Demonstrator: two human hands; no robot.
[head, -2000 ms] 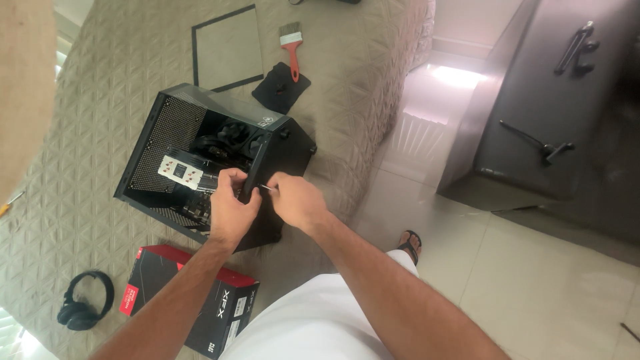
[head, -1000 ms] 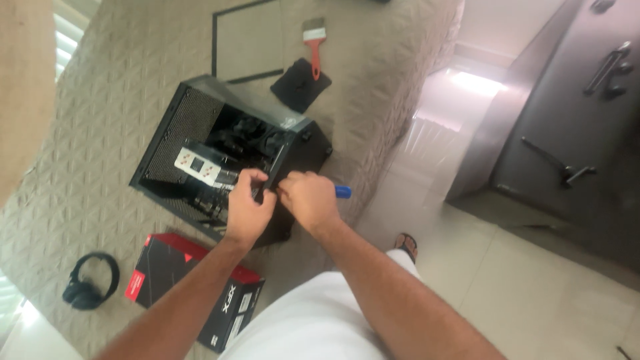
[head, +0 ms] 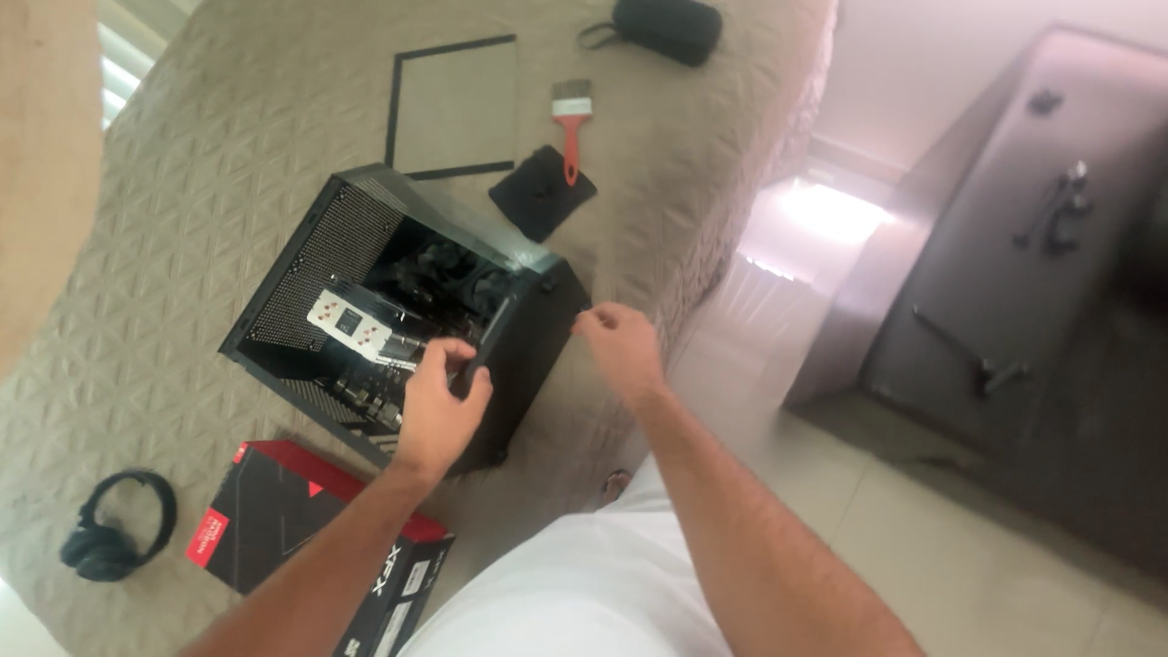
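A black computer case (head: 538,342) lies on the bed with its open side up. Inside it, a graphics card with a white metal end plate (head: 349,325) shows beside dark cables. My left hand (head: 443,401) is at the opening near the case's right edge, thumb and index finger apart; whether its fingertips hold something small is unclear. Just off the case's right corner is my right hand (head: 620,351), its fingers pinched together. Something tiny may be between those fingertips, but I cannot make it out.
A red-handled paintbrush (head: 571,137) rests partly on a black cloth (head: 540,193). Near them lie a black-edged panel (head: 453,172) and a black cylindrical pouch or speaker (head: 669,29). Headphones (head: 105,547) and an XFX graphics card box (head: 274,525) are lower left. A dark padded seat (head: 967,301) stands right.
My right hand has moved away from the case's edge, to the right of it. The blue item that showed by it one second ago is out of sight. My left hand stays at the case opening.
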